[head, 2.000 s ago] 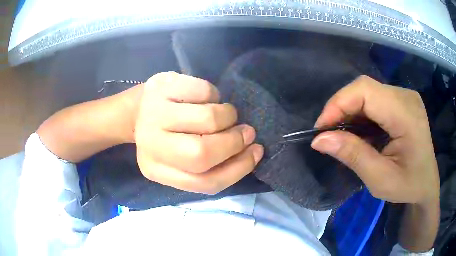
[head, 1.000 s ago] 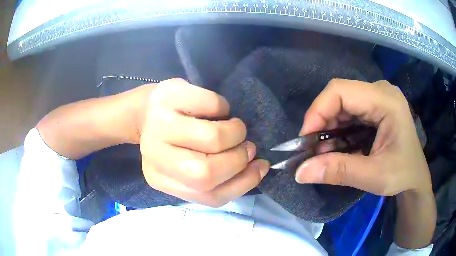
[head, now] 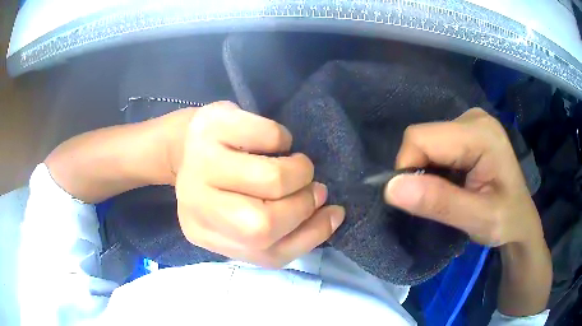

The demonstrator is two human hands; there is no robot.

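The dark charcoal garment piece (head: pixel 325 127) hangs in folds over the lap below the table edge. My left hand (head: pixel 249 184) is closed on it at the centre, knuckles up, bunching the cloth. My right hand (head: pixel 466 178) holds the thread snips (head: pixel 380 177) between thumb and fingers, with the pointed tip towards my left fingertips, a short gap away. The blades look closed together and slightly blurred; most of the snips' body is hidden in the hand. A dashed whitish stitch line with a loose thread tail (head: pixel 127 100) shows above my left wrist.
The curved white table edge with a ruler tape (head: pixel 306 9) crosses the top. Blue material (head: pixel 450 280) lies at the lower right and dark piled cloth (head: pixel 555 172) at the far right. The wearer's light shirt fills the bottom.
The snips' blades were closed, then spread apart near my left fingertips, and now look closed and slightly further right. My left hand has shifted a little right and down since the first frame.
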